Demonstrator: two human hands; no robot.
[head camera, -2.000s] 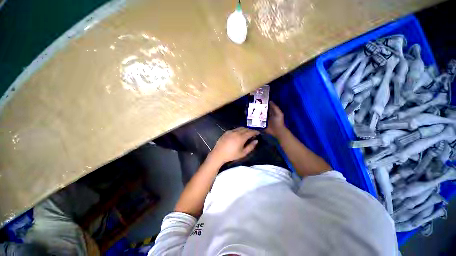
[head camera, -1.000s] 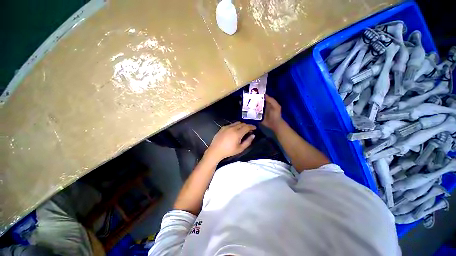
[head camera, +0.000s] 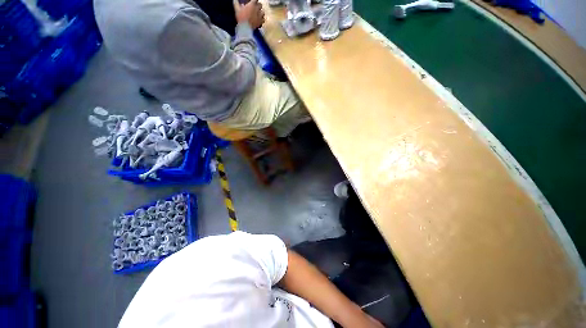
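Observation:
My left forearm reaches down to the bottom edge; the hand itself is cut off there. My right hand is out of the picture, and the phone is not in view. The tan film-covered bench (head camera: 411, 160) runs from the top centre to the bottom right. Grey-white moulded body parts (head camera: 308, 19) stand at its far end, beside the neighbouring worker. A slim grey-white leg (head camera: 424, 6) lies on the green conveyor belt (head camera: 507, 96).
A seated person in a grey top (head camera: 186, 57) is on a wooden stool (head camera: 266, 160). Blue crates on the floor hold a heap of legs (head camera: 151, 141) and rows of ruffled parts (head camera: 151, 234). Yellow-black tape (head camera: 226, 192) marks the floor. Stacked blue crates (head camera: 38, 70) stand at left.
The view has swung left along the bench. The phone, the white glue bottle, my right hand and the near blue crate of legs have left the picture; my left hand is cut off.

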